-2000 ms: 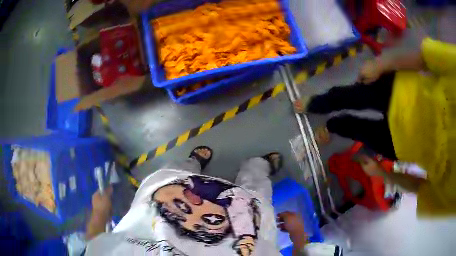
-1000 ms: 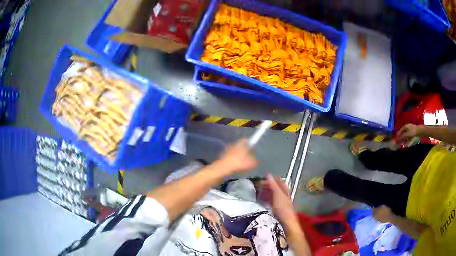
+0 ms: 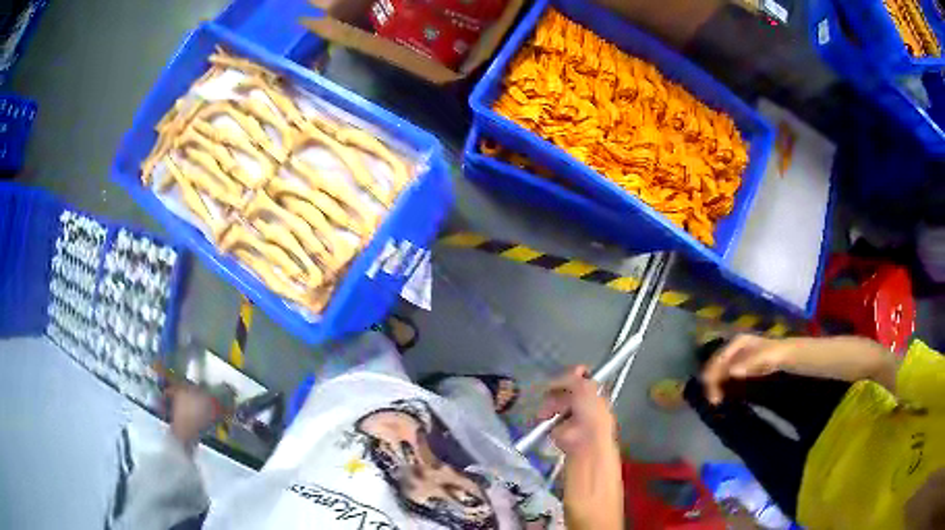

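My right hand (image 3: pixel 582 409), low and right of centre, is closed around a thin silver-white rod (image 3: pixel 619 362). The rod slants up to the right across the metal rails. My left hand (image 3: pixel 192 409) is blurred at the lower left, beside a crate of silver-white parts (image 3: pixel 112 300); its fingers cannot be made out. A blue crate (image 3: pixel 440 212) of long tan parts (image 3: pixel 280 181) in rows on a white liner stands ahead on the left, on top of a stack, with paper labels on its side. Neither hand touches it.
A tilted blue crate of orange parts (image 3: pixel 632 114) sits ahead right, beside a crate with a white sheet (image 3: pixel 793 207). An open carton (image 3: pixel 399 47) holds red boxes. A person in yellow (image 3: pixel 870 445) is at the right, near red stools (image 3: pixel 865 295). Yellow-and-black tape and metal rails cross the floor.
The rod has passed from my left hand to my right hand. My left hand has moved back to the lower left. The tan-parts crate shows nearer and larger, as the view has shifted.
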